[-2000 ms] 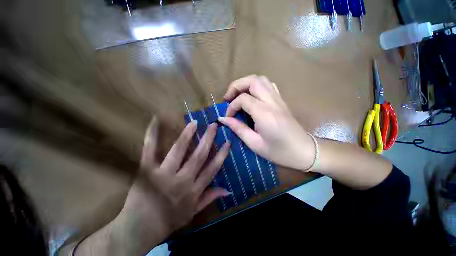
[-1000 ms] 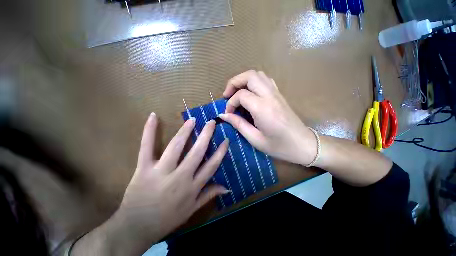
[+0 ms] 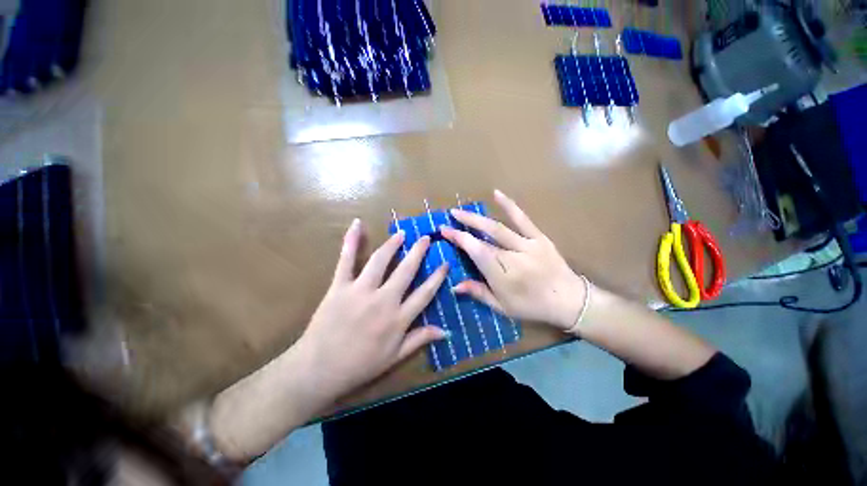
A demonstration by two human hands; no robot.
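A blue solar cell string (image 3: 466, 327) with thin silver ribbon lines lies flat near the table's front edge, ribbon ends sticking out past its far edge. My left hand (image 3: 366, 308) lies over its left side, fingers spread, fingertips on the cell. My right hand (image 3: 523, 271) rests on its right side, fingers spread and pressing flat. A small dark piece (image 3: 436, 237) shows on the cell between the index fingertips of both hands. Part of the cell is hidden under the hands. Neither hand grips anything.
A thick dark-blue stack of cell strings (image 3: 361, 47) stands at the back centre. Dark piles (image 3: 38, 256) are at the left. Small cell pieces (image 3: 597, 81), a white bottle (image 3: 708, 119), a grey machine (image 3: 761, 57) and yellow-red handled snips (image 3: 689, 252) are at the right.
The view has shifted, showing more of the bench at the back and left. My right hand has gone from pinched fingers to fingers spread flat on the cell. My left hand stays on the cell.
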